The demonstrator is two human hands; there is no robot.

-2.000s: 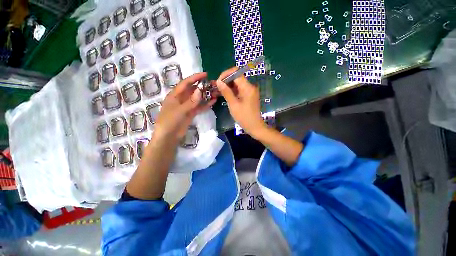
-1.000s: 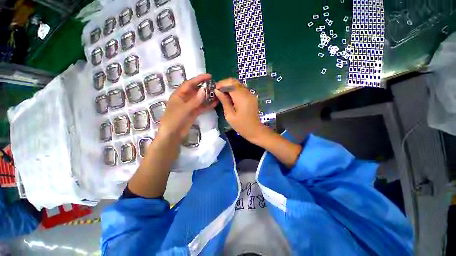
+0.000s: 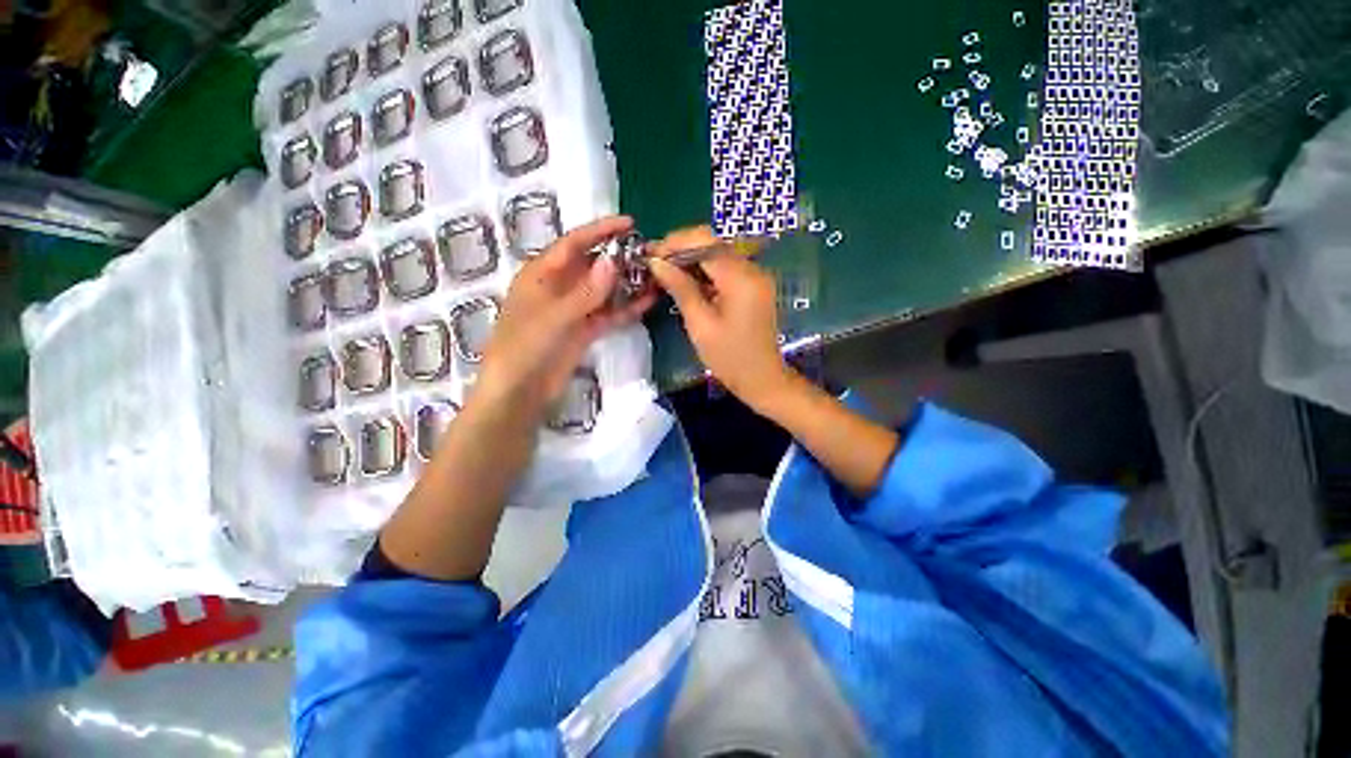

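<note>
My left hand (image 3: 551,314) holds a small silvery watch case (image 3: 625,264) between thumb and fingers, above the right edge of the white parts tray (image 3: 593,141). The fingers hide part of the case. My right hand (image 3: 729,314) is shut on a slim metal tool (image 3: 694,253), tweezers or a knife, I cannot tell which. Its tip meets the case. More watch cases (image 3: 411,268) lie in rows on the tray to the left. A gridded adhesive strip (image 3: 751,119) lies on the green bench beyond my right hand.
A second gridded strip (image 3: 1089,133) lies farther right, with tiny white rings (image 3: 990,159) scattered beside it. Stacked white liners (image 3: 134,400) are left of the tray. Clear plastic (image 3: 1208,74) lies at the far right, near a whitish bag (image 3: 1311,267). The bench's front edge (image 3: 948,304) runs below the strips.
The tool, earlier slanting up and right from the case, now lies nearly level in my right hand. The view has shifted slightly. My left hand still holds the case.
</note>
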